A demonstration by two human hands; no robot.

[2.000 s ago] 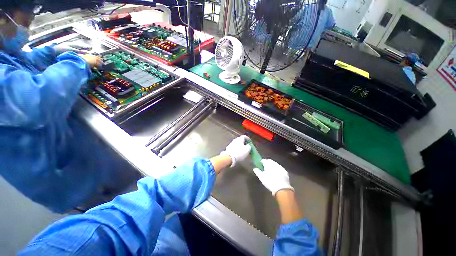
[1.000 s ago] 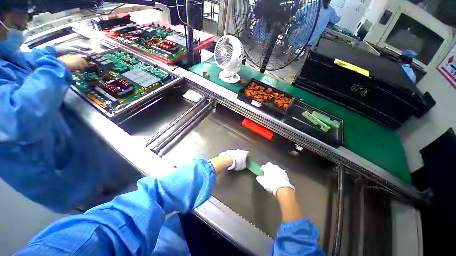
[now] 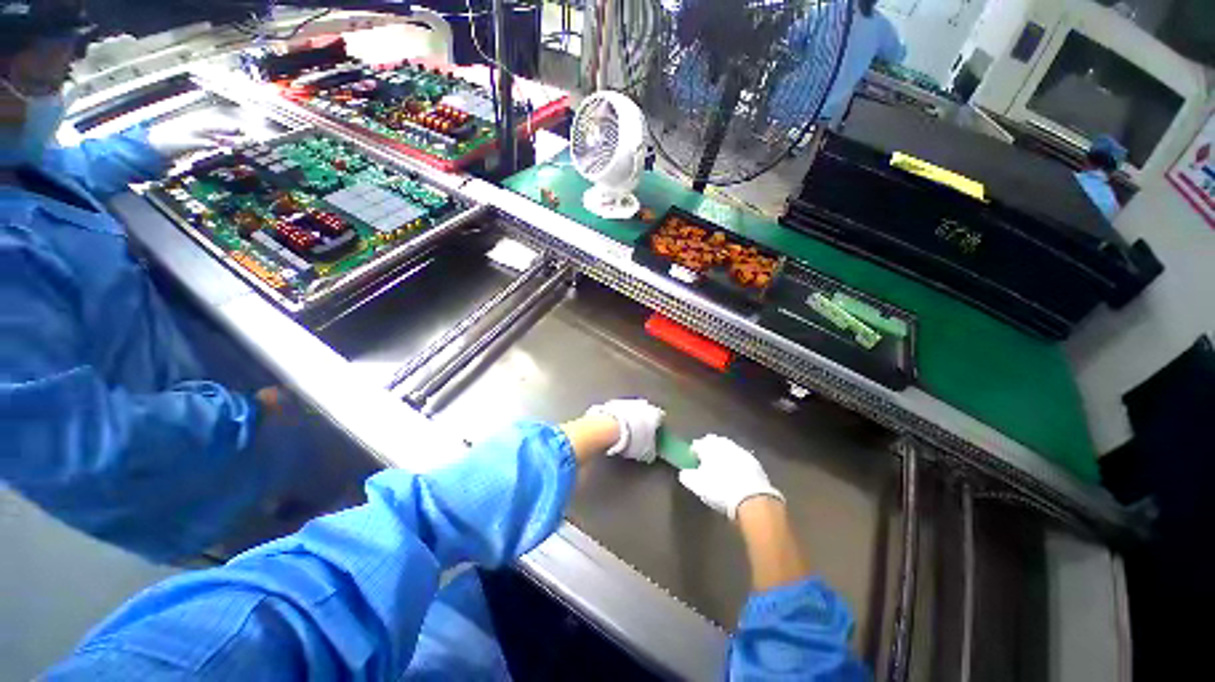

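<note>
A small green board (image 3: 677, 450) is held level between my two hands above the steel surface (image 3: 586, 349). My left hand (image 3: 632, 429), in a white glove, grips its left end. My right hand (image 3: 730, 476), also in a white glove, grips its right end. The fingers cover both ends of the board. A black tray with green strips (image 3: 853, 324) lies on the green shelf, and a black tray with orange parts (image 3: 716, 256) is left of it.
A large populated circuit board (image 3: 300, 213) sits on the conveyor at the left, beside another worker (image 3: 100, 333). Paired cross bars (image 3: 486, 333) span the line. A red-orange bar (image 3: 688, 341) is below the far rail. A white fan (image 3: 609, 153) stands on the shelf.
Both my hands and the green board are lower than two seconds ago, and the board has turned flatter. The other worker's hand has moved back from the large board, and an arm is now lower.
</note>
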